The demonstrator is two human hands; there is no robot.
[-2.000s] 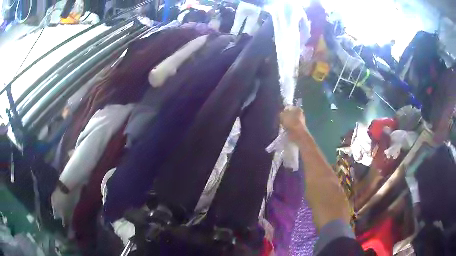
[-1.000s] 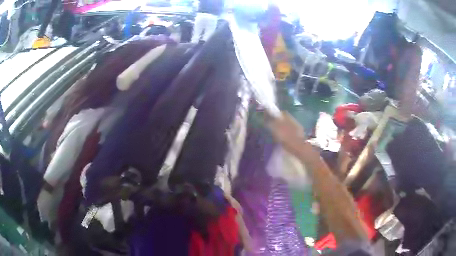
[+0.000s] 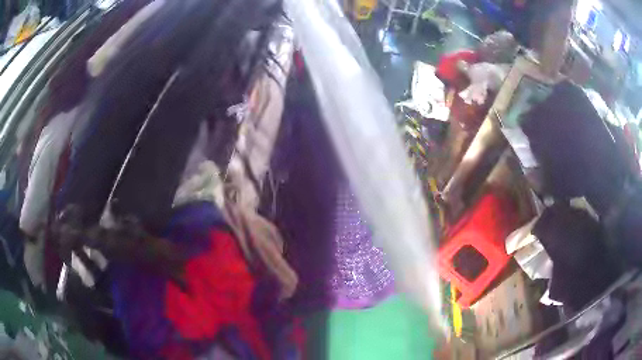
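A long whitish translucent plastic roll bag (image 3: pixel 369 140) runs blurred from the top edge down to the lower right. At its lower end a small blurred brownish patch meets the bottom edge; I cannot tell whether it is my right hand. My left hand is not in view. Left of the bag lies plain purple cloth (image 3: pixel 303 169), with glittery purple fabric (image 3: pixel 359 256) beside it and partly behind the bag. Long dark fabric rolls (image 3: pixel 162 133) lie side by side further left.
A red and purple-blue cloth heap (image 3: pixel 211 288) lies at the rolls' near ends. Green floor (image 3: pixel 380 330) shows at the bottom. A red plastic stool (image 3: pixel 475 264) stands right of the bag. Dark rolls (image 3: pixel 567 140) and a cardboard tube (image 3: pixel 482 158) lie further right.
The view has swung down and right. My right forearm, clear before with the fist around the plastic, no longer shows. The plastic now stretches further down across the purple fabric.
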